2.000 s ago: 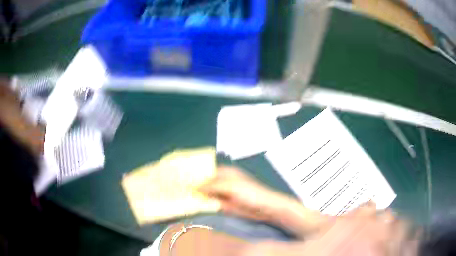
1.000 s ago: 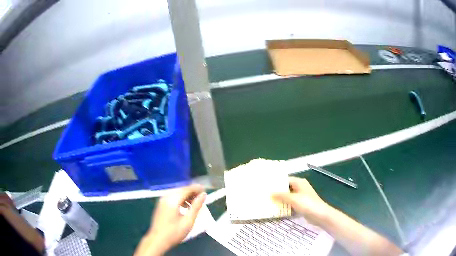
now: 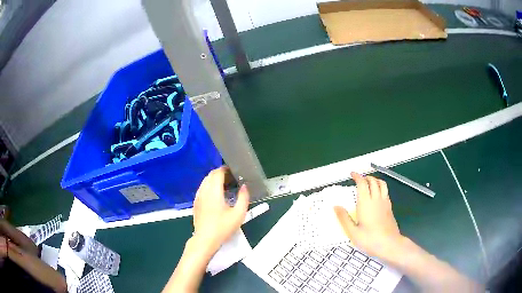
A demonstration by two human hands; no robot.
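Note:
The small-print label sheets (image 3: 320, 214) lie on the large-print label sheet (image 3: 326, 269), which shows rows of black-outlined rectangles. My right hand (image 3: 372, 214) rests on the small-print sheets' right side, fingers spread, thumb on the sheets; whether it grips them cannot be told. My left hand (image 3: 217, 209) is at the foot of the metal post, thumb and fingers apart, with no object visible in it. Small white paper pieces (image 3: 229, 254) lie below it, partly covered by the hand. A narrow paper strip (image 3: 256, 213) lies just right of its fingers.
A blue bin (image 3: 166, 183) of black-and-blue parts stands left of the metal post (image 3: 229, 131). A metal strip (image 3: 403, 180) lies right. A bottle (image 3: 94, 254) stands near a neighbour's hands (image 3: 28, 257). A cardboard tray (image 3: 383, 23) and one curved part (image 3: 499, 83) are beyond the rail.
The small-print stack, held up by my right hand a second ago, now lies lower on the large sheet. My left hand has moved slightly up and right, to the post's foot. The view has shifted.

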